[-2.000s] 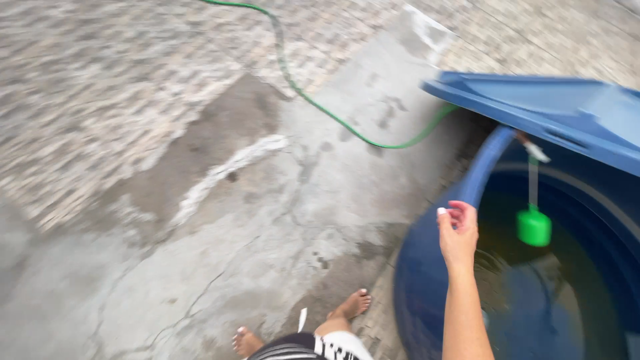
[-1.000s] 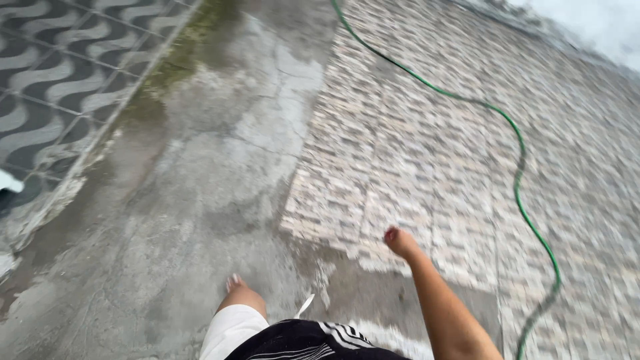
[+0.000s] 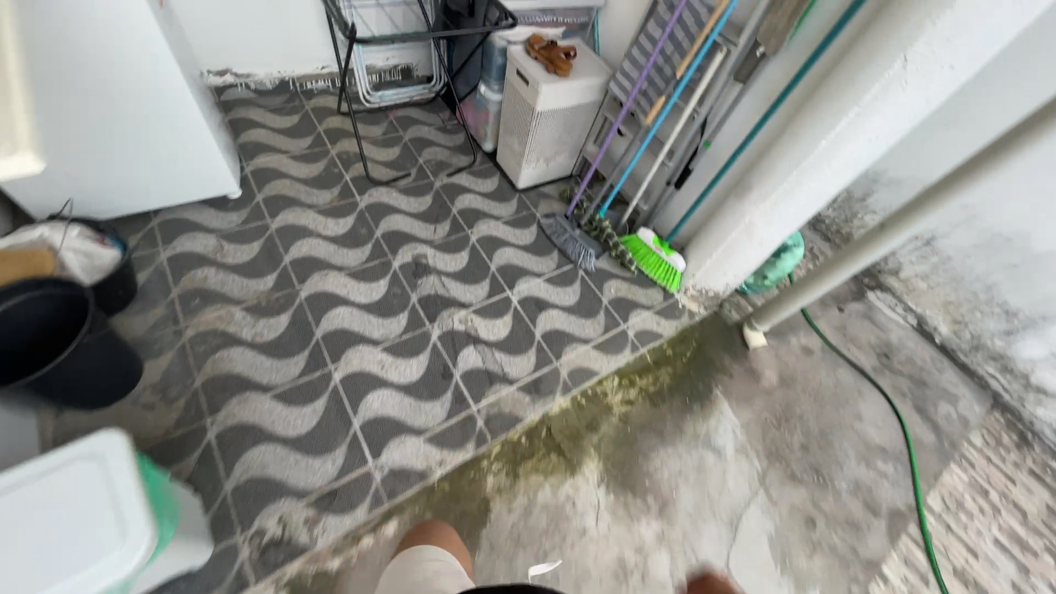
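Observation:
Only a blurred bit of my right hand shows at the bottom edge, over the concrete floor; whether it holds anything cannot be told. My left hand is out of the picture. Against the white pillar lean several long handles, among them a grey-bristled broom with a purple pole and a bright green broom. A white laundry hamper stands left of them, with brown sandals on its lid.
A black bucket and a white-lidded bin stand at left. A folding metal rack is at the back. A green hose runs along the right. The tiled floor has a raised edge.
The view has swung from the blue water tank, over the stone-patterned paving, to the tiled area with the brooms. My right arm, seen before, is now mostly out of view.

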